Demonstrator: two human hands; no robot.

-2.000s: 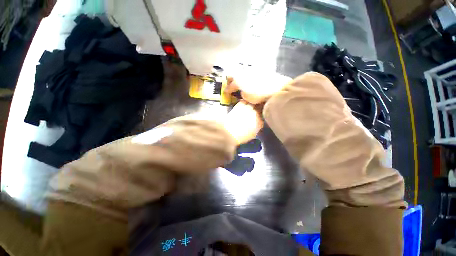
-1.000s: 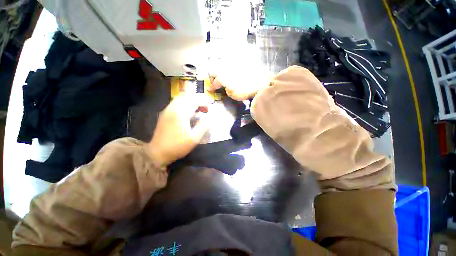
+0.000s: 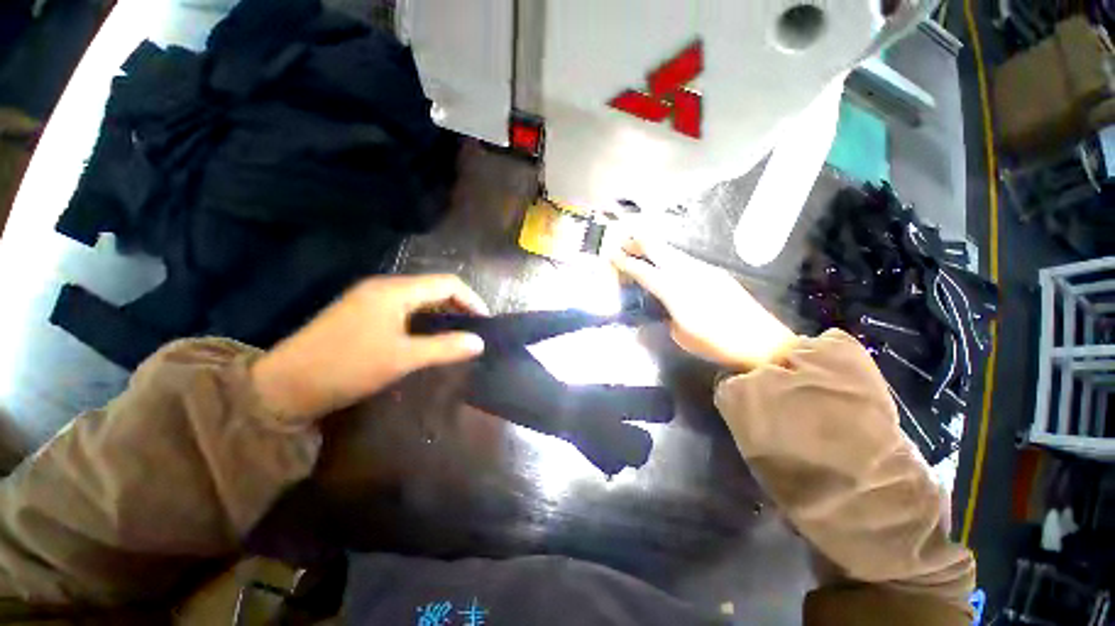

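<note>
My left hand (image 3: 377,342) pinches one end of a black strap (image 3: 538,324) between thumb and fingers, left of the clamp. The strap runs right to my right hand (image 3: 691,300), whose fingertips are at its other end beside the needle area. Whether the right fingers grip it is hard to tell in the glare. Another black strap part (image 3: 587,422) lies below on the metal table, its ends spread to the right. The sewing machine head (image 3: 611,61) stands above, with the yellow block (image 3: 550,232) at the left of the clamp.
A large pile of black straps (image 3: 269,208) lies at the left. A tangled pile of striped pieces (image 3: 905,306) lies at the right. A teal plate (image 3: 860,144) is behind it. A white rack (image 3: 1076,355) stands beyond the yellow floor line, and a cardboard box (image 3: 1045,86) is at the upper right.
My left hand has moved away from the clamp to the left, with the strap end in its fingers. The view has shifted, so the machine head sits further right. The strap now shows stretched out.
</note>
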